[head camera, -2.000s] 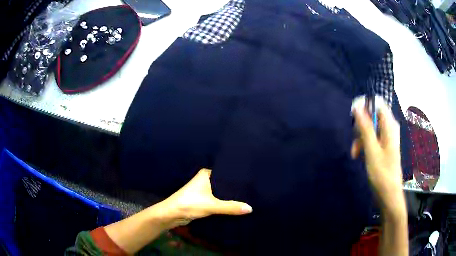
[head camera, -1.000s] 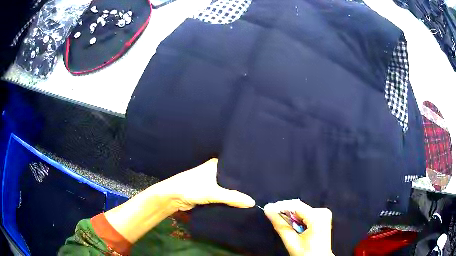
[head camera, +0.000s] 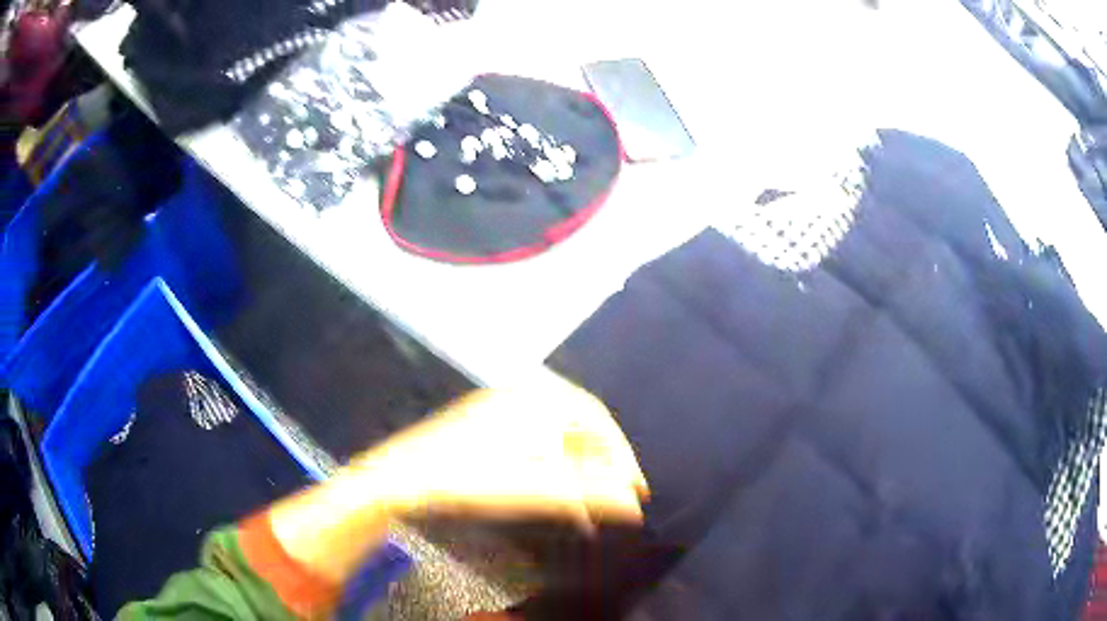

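A dark navy garment (head camera: 801, 400) lies over the table at the right and down past its near edge. Black-and-white check shows at its neck and armhole. My left hand (head camera: 546, 455) is blurred at the garment's lower left edge, its back towards the camera. Its fingers point right and downward, and whether they hold anything is hidden. My right hand is not in view.
A black mat (head camera: 510, 206) with red edging carries several white buttons (head camera: 466, 184). A clear plastic bag of buttons (head camera: 318, 127) lies left of it, a phone (head camera: 640, 109) right of it. A blue crate (head camera: 109, 352) with dark cloth stands below the white table (head camera: 486, 322).
The view has swung left, so the mat, bag and crate sit further right in the picture. My left hand has turned over from its spread-thumb pose. My right hand has gone out of view.
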